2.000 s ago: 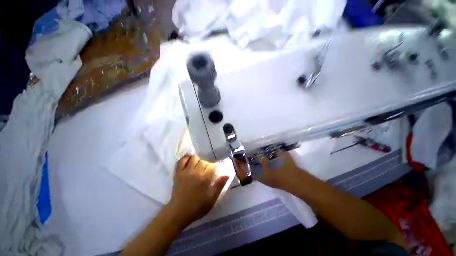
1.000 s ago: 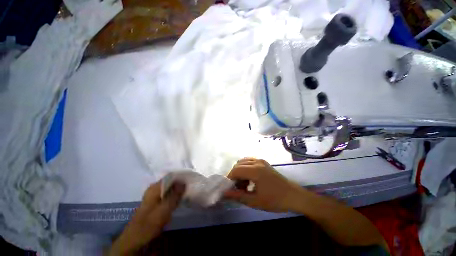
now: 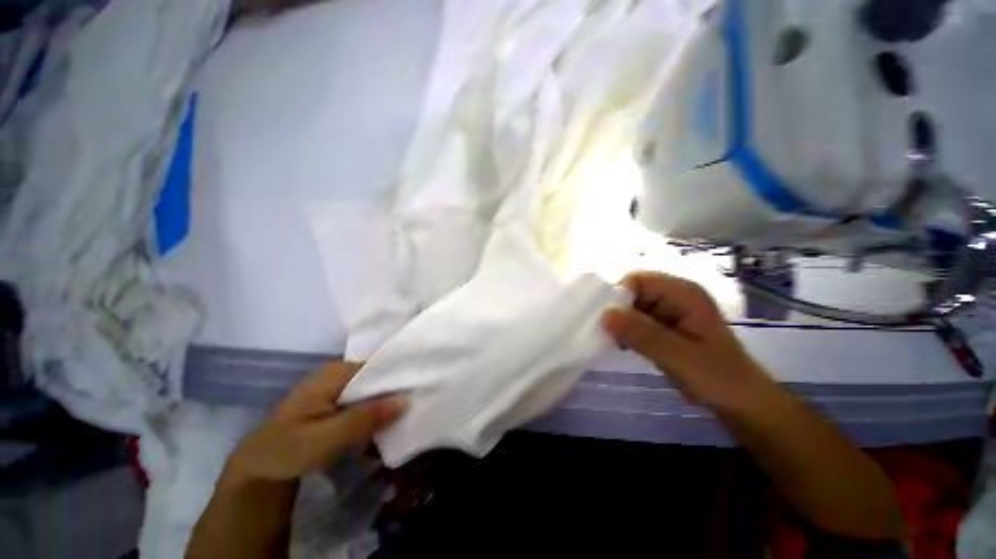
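A white garment piece [image 3: 481, 355] is stretched between my two hands over the table's front edge. My left hand [image 3: 317, 420] pinches its left end between thumb and fingers. My right hand [image 3: 677, 328] pinches its upper right corner, just in front of the lit needle area. The rest of the white cloth [image 3: 481, 153] runs back over the table, left of the sewing machine head [image 3: 808, 120]. The presser foot and needle cannot be made out clearly in the glare.
A heap of white cut pieces [image 3: 87, 197] lies at the left, with a blue strip [image 3: 176, 186] beside it. Thread snips [image 3: 961, 348] lie at the right on the bed. The grey table edge [image 3: 257, 377] crosses in front. Something red [image 3: 928, 491] is at lower right.
My hands have left the needle area and moved apart, spreading the cloth that was bunched between them. The view has shifted closer and to the left, with the machine now farther right.
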